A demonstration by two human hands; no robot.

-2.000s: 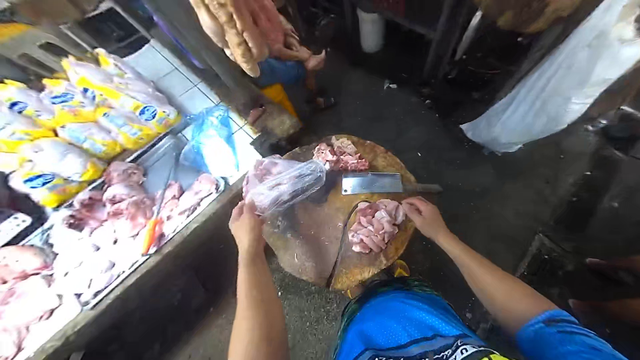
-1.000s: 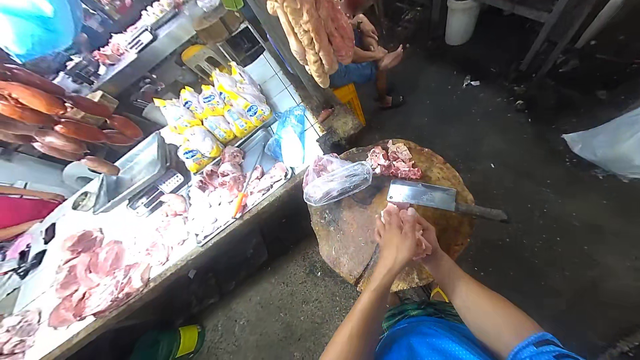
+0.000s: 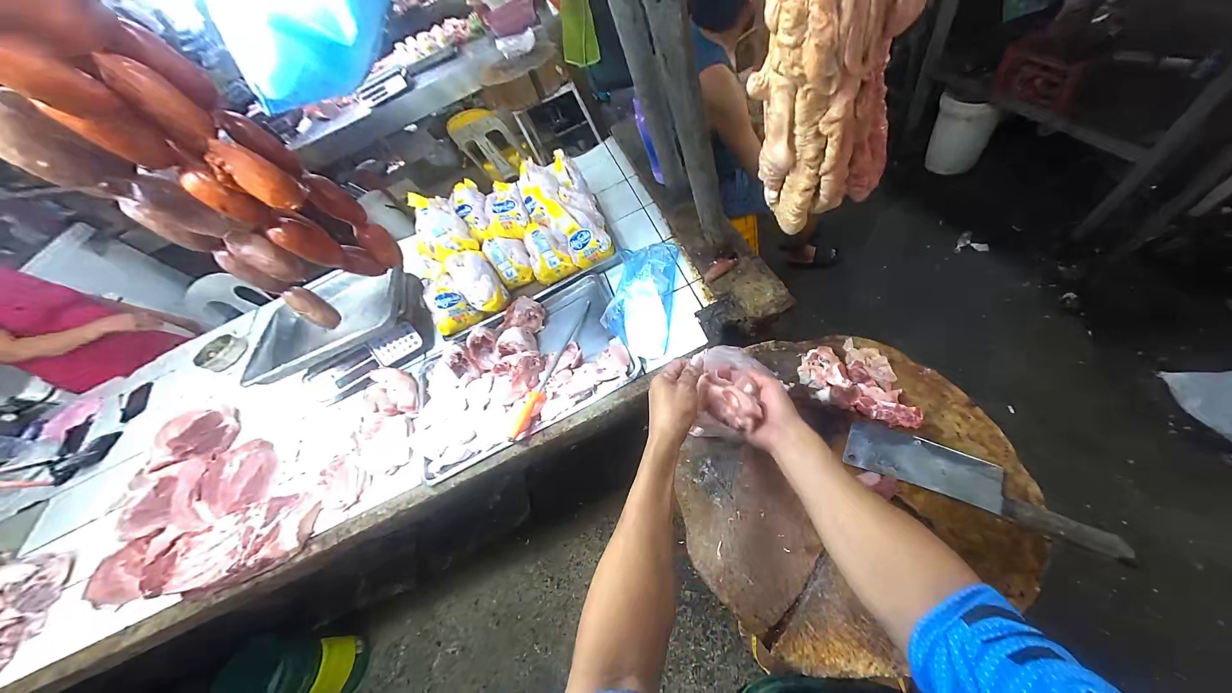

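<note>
My right hand (image 3: 770,412) cups pieces of cut raw meat (image 3: 731,399) over the left edge of a round wooden chopping block (image 3: 751,520). Beside it my left hand (image 3: 676,397) is at the rim of a clear plastic bag (image 3: 727,361), its fingers closed on the plastic. The bag lies behind and under the meat. A cleaver (image 3: 924,467) rests flat on the block, its handle sticking out past the right edge. Behind the blade sits a pile of red meat chunks (image 3: 861,380). A small piece of meat (image 3: 878,483) shows near the blade, partly hidden by my right forearm.
Left of the block runs a tiled counter (image 3: 96,481) with a metal tray (image 3: 452,472) of meat, an orange-handled knife (image 3: 527,414), a blue bag (image 3: 643,298) and packaged chickens (image 3: 510,231). Sausages (image 3: 241,183) and pale offal (image 3: 808,115) hang above. People are beyond the counter and post.
My hands have moved left from the meat near the cleaver to the plastic bag, carrying the cut pieces. The small pile in front of the cleaver has mostly gone. The view has swung left.
</note>
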